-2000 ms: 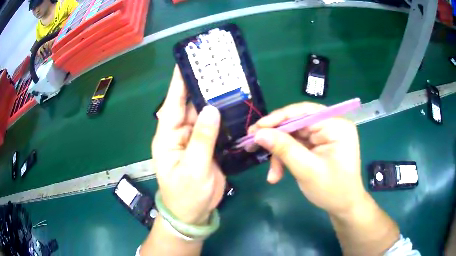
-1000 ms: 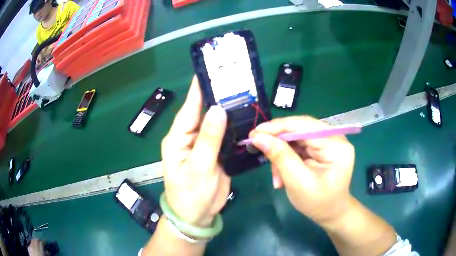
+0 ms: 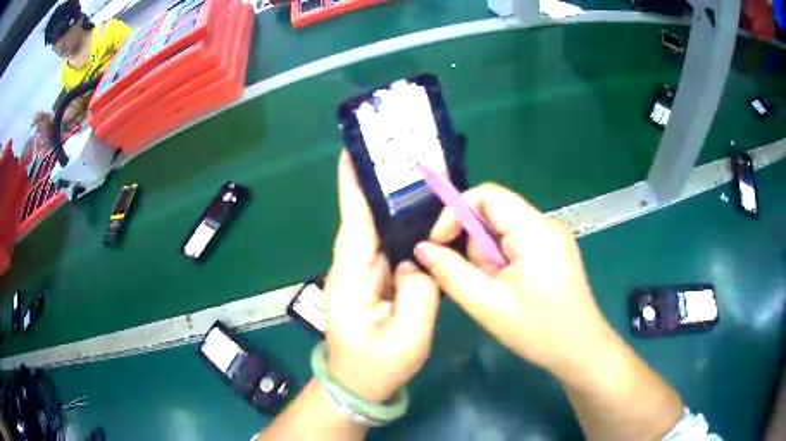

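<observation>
A black open phone housing with a white panel and a blue strip is held upright, slightly tilted, at the centre. My left hand grips it from the left and below, with the thumb near its lower end. My right hand holds pink tweezers between thumb and fingers, their narrow end pointing up-left over the white panel. My right fingers touch or cover the lower right of the housing. The speaker and the red wires are hidden.
Other phone housings lie on the green belt and on the worktop, at left and right. A yellow-framed phone is on the belt. A grey post stands right. Red trays and a person are upper left.
The held housing has moved slightly down. The tweezers have swung from the dark lower end to point up over the white panel. The red wires no longer show. Belt phones have moved left.
</observation>
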